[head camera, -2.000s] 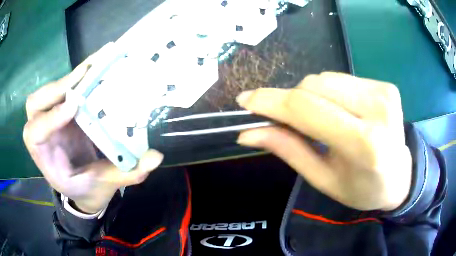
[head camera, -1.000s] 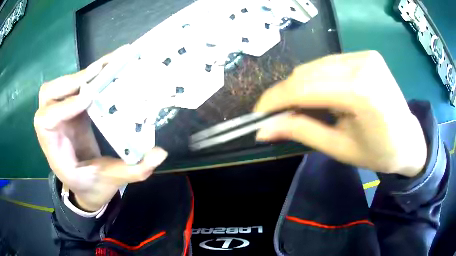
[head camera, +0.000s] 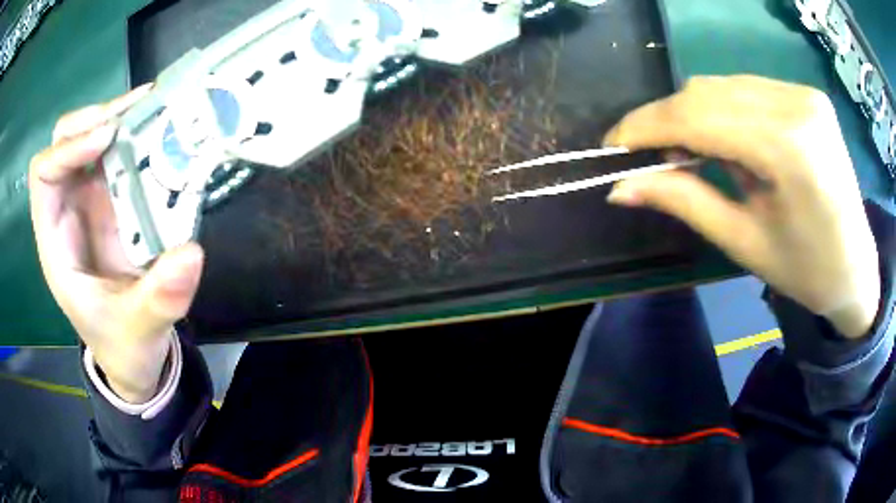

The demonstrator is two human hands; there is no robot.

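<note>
My left hand [head camera: 108, 236] holds the left end of a white three-unit assembly [head camera: 295, 123], which slants up to the right over the black tray [head camera: 629, 251]. Round coil units [head camera: 218, 113] with bluish parts show in its face, and dark toothed rings show at its zigzag edge. Its far end is cut off by the top edge. My right hand [head camera: 756, 177] holds silver tweezers [head camera: 560, 173], legs apart and tips pointing left over the tray, away from the assembly. A tangled pile of copper wire offcuts [head camera: 422, 167] lies in the tray.
A spare assembly [head camera: 853, 69] lies on the green bench top [head camera: 59, 236] at the upper right. Another [head camera: 22, 29] is partly in view at the upper left. The bench's pale front edge [head camera: 432, 319] runs before my dark-clothed lap.
The assembly has moved left and up and been tilted, so its coil units now show. The tweezers have moved away right from its edge, uncovering more of the wire pile.
</note>
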